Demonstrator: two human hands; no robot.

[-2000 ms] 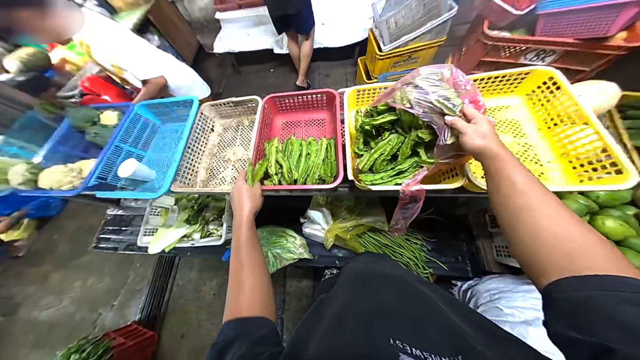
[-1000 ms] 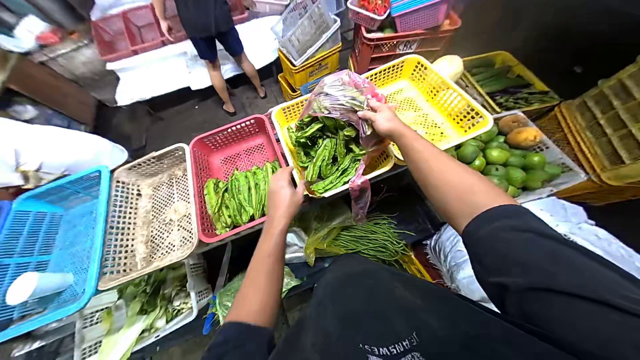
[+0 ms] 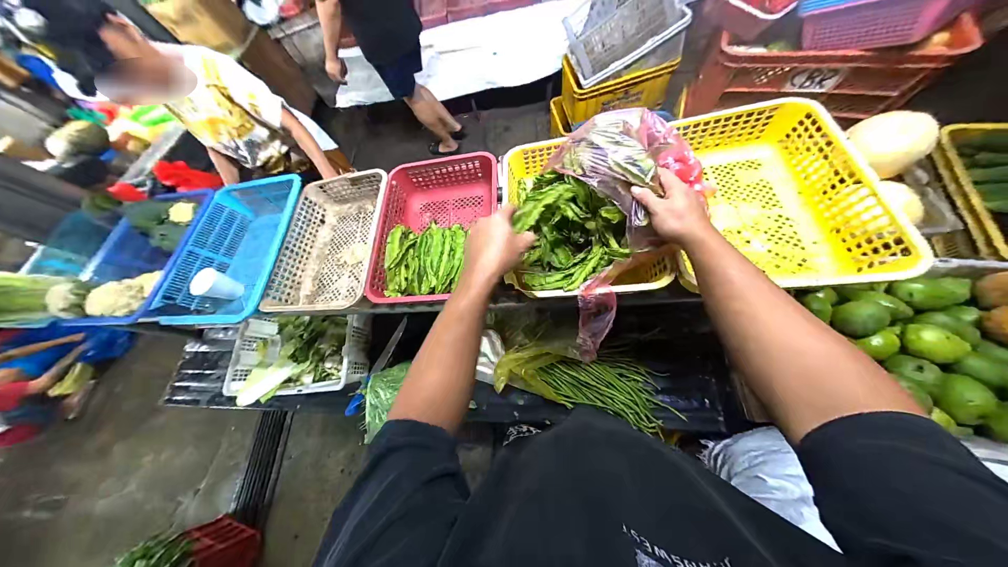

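Note:
My right hand (image 3: pixel 673 206) grips a pink translucent plastic bag (image 3: pixel 610 150) with vegetables inside, over a yellow basket. Loose winged beans (image 3: pixel 568 236) lie in that basket below the bag. My left hand (image 3: pixel 496 244) is blurred at the basket's left side, its fingertips by the beans' edge; whether it pinches a bean cannot be told. Just left of it, a neat row of winged beans (image 3: pixel 425 258) lies in a pink plastic basket (image 3: pixel 439 169). The bag's loose end hangs over the shelf edge.
A beige basket (image 3: pixel 323 236), a blue basket (image 3: pixel 236 228) with a white cup (image 3: pixel 216 284), a large yellow basket (image 3: pixel 795 189) and green mangoes (image 3: pixel 937 342) flank the beans. Below lie long beans (image 3: pixel 606 386) and a knife (image 3: pixel 387 346). A person (image 3: pixel 228 102) leans across at the left; another stands behind.
The view has swung back left since one second ago. My right hand keeps hold of the bag throughout. The row of beans in the pink basket was there in both earlier frames.

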